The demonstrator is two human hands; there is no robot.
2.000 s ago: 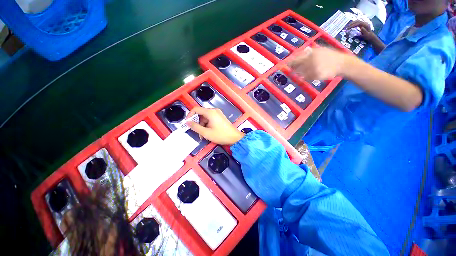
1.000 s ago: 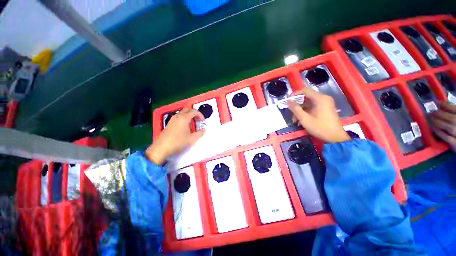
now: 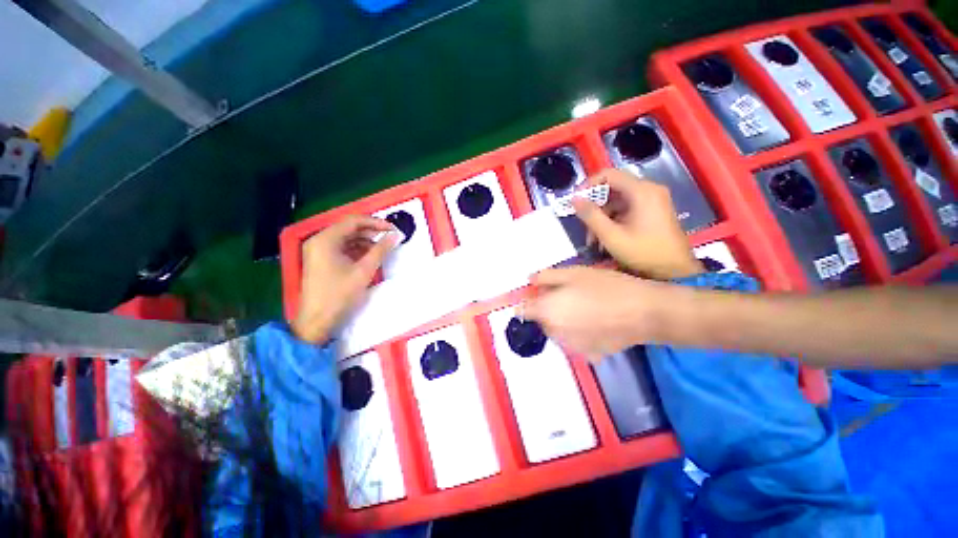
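My right hand (image 3: 641, 226) pinches the printed end of a white label strip (image 3: 565, 204) over a dark phone (image 3: 554, 170) in the red tray (image 3: 485, 160). The plain white backing paper (image 3: 473, 268) lies across the middle of the tray, over several phones. My left hand (image 3: 338, 275) is at the tray's left edge, its fingertips beside the black camera of a white phone (image 3: 417, 252); whether they hold a label is too blurred to tell. White phones (image 3: 454, 420) and a dark phone (image 3: 630, 394) lie in the front row.
Another person's bare arm (image 3: 756, 321) reaches in from the right over my right sleeve, its hand at the tray's middle. A second red tray (image 3: 814, 158) with labelled phones adjoins at right. Another red tray (image 3: 79, 457) is at lower left. A white post (image 3: 116, 63) is at upper left.
The other person's arm has come in across my right forearm. My left hand has moved back left from the white phone. Earlier, the view swung so my left hand came into clear sight.
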